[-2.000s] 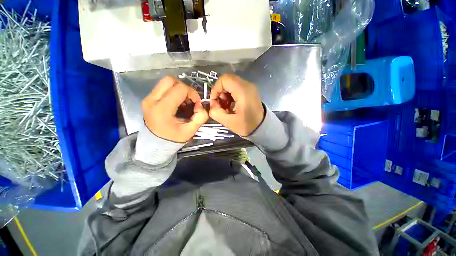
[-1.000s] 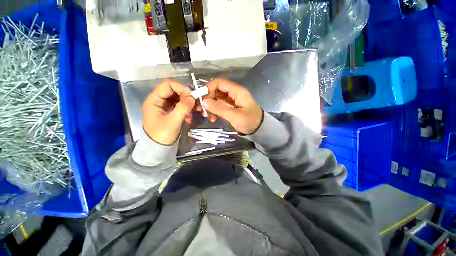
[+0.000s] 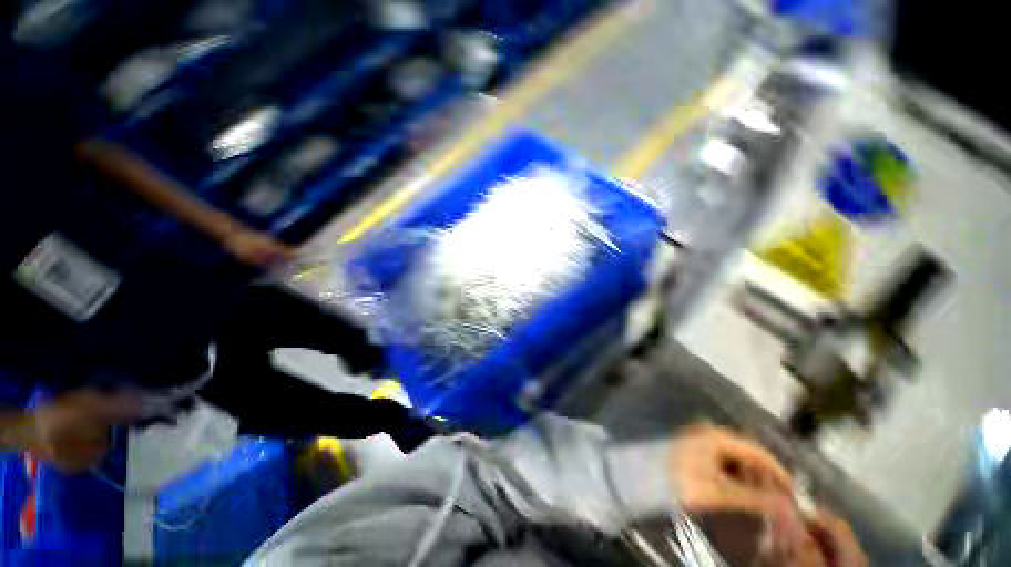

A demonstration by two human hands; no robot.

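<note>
The view is strongly blurred and tilted. My left hand (image 3: 732,482) is at the lower right over the metal tray (image 3: 710,388), its fingers curled. My right hand (image 3: 834,543) shows only as blurred fingers beside it at the bottom edge. Whether either hand holds a white piece cannot be told. Thin white strips (image 3: 690,543) lie just left of my left hand, partly cut off by the bottom edge. The off-white machine (image 3: 964,332) stands beyond the tray, with its dark working head (image 3: 854,354) towards my hands.
A blue parts bin (image 3: 599,321) piled with long white pieces (image 3: 504,260) stands left of the tray. A person in dark clothing (image 3: 166,255) stands at the left, an arm reaching towards the bin. Blue bins (image 3: 216,498) are at lower left. Yellow floor lines (image 3: 443,172) run behind.
The view has swung left and tilted, bringing the blue bin to the centre and the person into sight. My hands now show at the lower right; the white piece between them is no longer discernible.
</note>
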